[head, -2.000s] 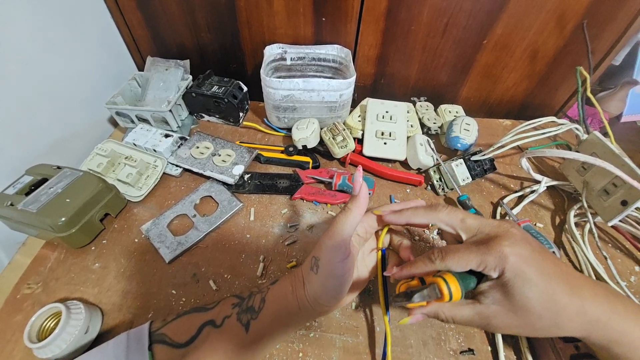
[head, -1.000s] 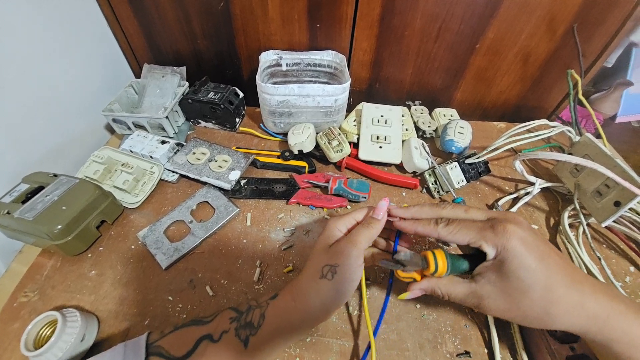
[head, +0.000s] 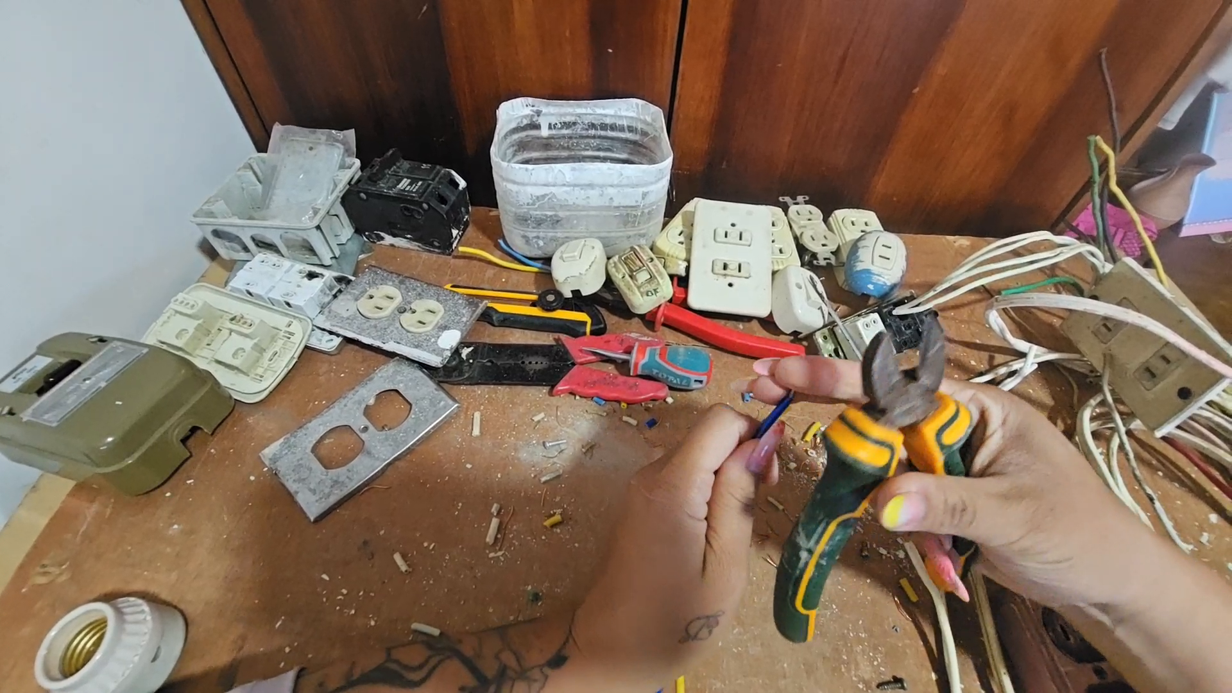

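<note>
Between the thumb and finger of my left hand (head: 693, 520) is a blue insulated wire (head: 775, 416), its short end sticking up. My right hand (head: 1001, 491) holds diagonal cutting pliers (head: 871, 462) with green and yellow handles. Their jaws are parted and point upward, just right of the wire, with nothing between them. The extended index finger of my right hand reaches behind the jaws towards the wire end. Below my left hand the rest of the wire is mostly hidden; a bit of yellow wire (head: 680, 684) shows at the bottom edge.
Outlets, a white outlet plate (head: 731, 258), a metal cover plate (head: 361, 438) and a translucent plastic container (head: 582, 178) stand across the back and left. A red-handled tool (head: 727, 332) and a utility knife (head: 539, 316) lie mid-table. White cables (head: 1025, 260) tangle at right. Insulation scraps litter the wood.
The pliers' jaws, earlier low beside the wires, now point upward and stand apart. My left hand now pinches the blue wire near its end; the yellow wire no longer hangs in plain view below the hands.
</note>
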